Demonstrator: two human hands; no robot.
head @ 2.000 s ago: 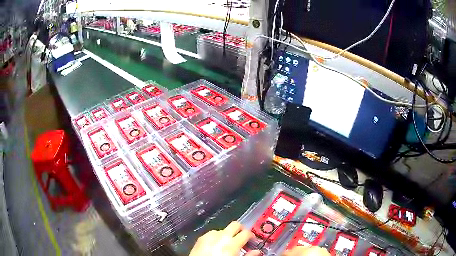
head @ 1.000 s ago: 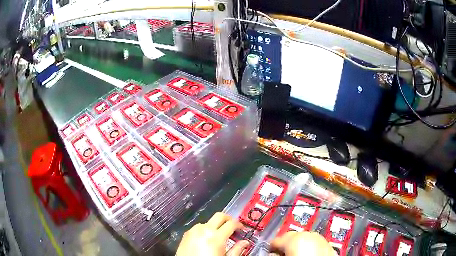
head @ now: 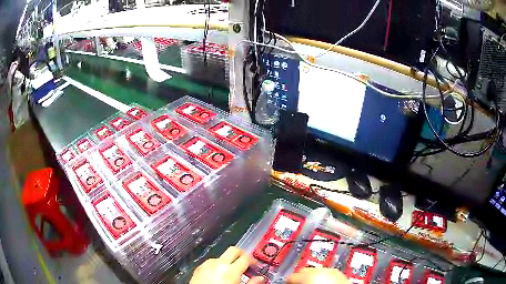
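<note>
A clear blister tray [head: 289,209] lies at the bottom right, holding a row of red handheld devices [head: 277,238] with white labels. A thin black cable [head: 344,244] runs over the tray toward my hands. My left hand [head: 224,269] is at the tray's near left corner, fingers bent over a red device whose end shows beside them. My right hand [head: 316,277] is just right of it, cut off by the bottom edge, over the near ends of the devices. The fingertips of both hands are partly hidden, so what they pinch cannot be told.
Stacked trays [head: 188,213] of red devices stand left of the hands. Behind the tray are a lit monitor [head: 338,105], a dark phone-like slab [head: 290,141], two black mice [head: 390,202], a spare red device [head: 429,220], cartons and hanging cables. A red stool [head: 41,191] stands at left.
The view has shifted, so stack and monitor sit further left. Both hands stay at the tray's near left end; since one second ago they have moved slightly lower in the picture.
</note>
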